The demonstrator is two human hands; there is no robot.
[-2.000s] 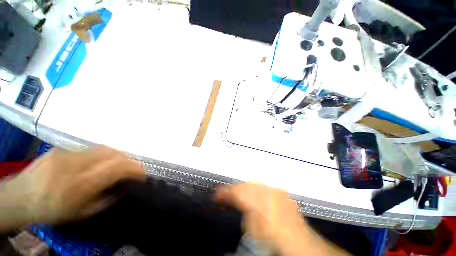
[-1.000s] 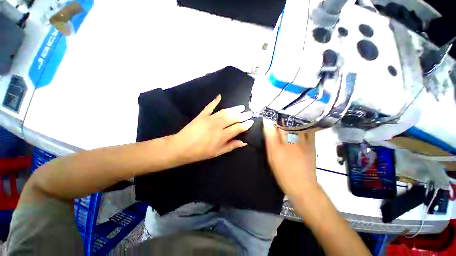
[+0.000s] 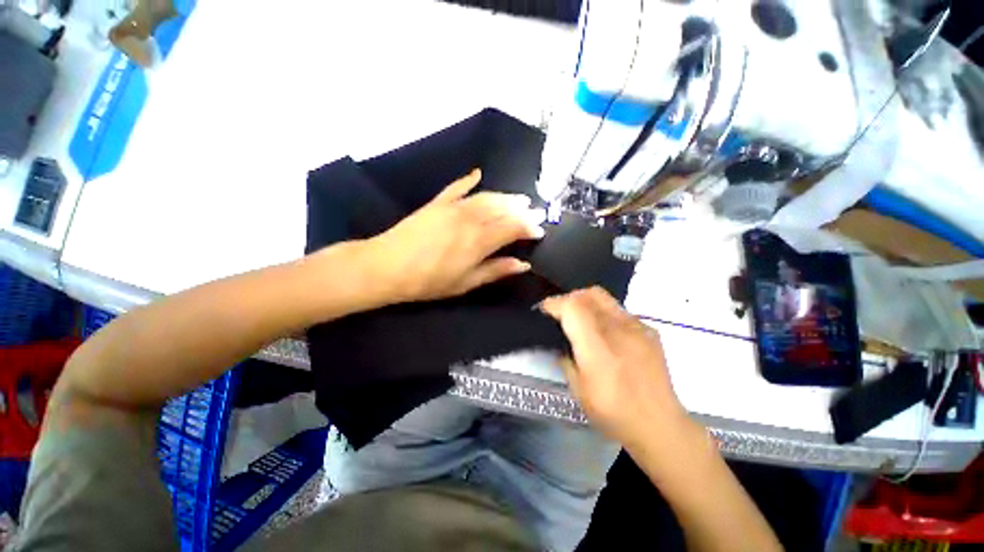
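A black fabric piece (image 3: 432,334) lies on the white machine table, partly folded, its lower part hanging over the front edge. Its right part is under the needle area (image 3: 572,199) of the white sewing machine (image 3: 647,76). My left hand (image 3: 453,248) lies flat on the fabric with fingers apart, fingertips just left of the needle area. My right hand (image 3: 610,350) pinches the fabric's edge between thumb and fingers, below and right of the needle. The exact contact at the presser foot is too small to tell.
A smartphone with a lit screen (image 3: 804,313) lies right of the needle, with a black oblong item (image 3: 879,401) and a white cable (image 3: 934,418) beside it. More black fabric (image 3: 518,9) lies at the back. Blue baskets (image 3: 194,458) and red ones (image 3: 917,512) stand below the table.
My right hand has moved from beside the needle towards me, to the fabric's near edge. The fabric's lower right part is now folded up. My left hand stays on the fabric near the needle.
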